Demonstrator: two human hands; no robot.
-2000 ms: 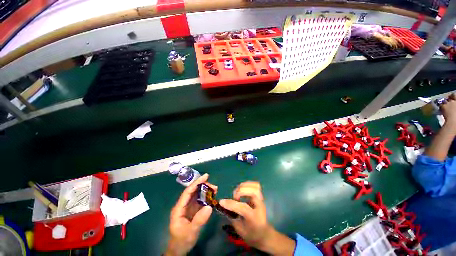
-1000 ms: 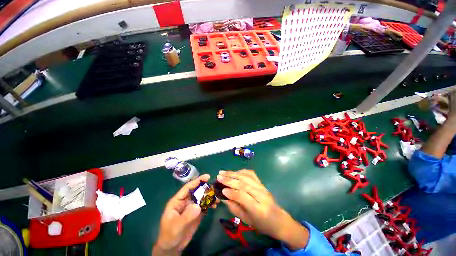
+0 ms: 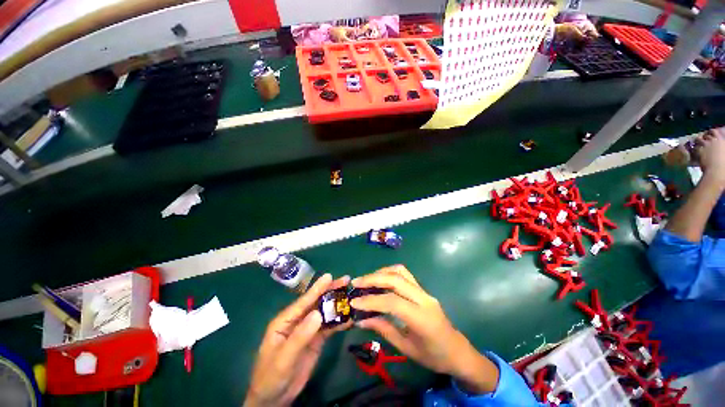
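Note:
My left hand [image 3: 292, 343] holds a small open electronic unit [image 3: 337, 308] by its left side, with a white label and gold showing. My right hand [image 3: 417, 322] holds a dark part [image 3: 365, 306], probably the housing cover, against the unit's right side. My fingers hide much of both. A red spring clamp [image 3: 377, 362] with a black piece at its jaws lies on the green mat just below my hands. Another small unit [image 3: 385, 238] lies on the mat above my hands.
A solvent bottle [image 3: 284, 269] stands beside the belt edge. A red bin [image 3: 102, 364] and a white wipe [image 3: 189, 323] are at left. Heaped red clamps [image 3: 552, 222] and a white divided tray [image 3: 584, 374] are at right, beside another person's blue sleeve [image 3: 685, 269]. Units lie on the belt.
The dark part in my right hand has come from apart to against the unit, which has turned in my left hand. The belt's units and white scrap have shifted left in view.

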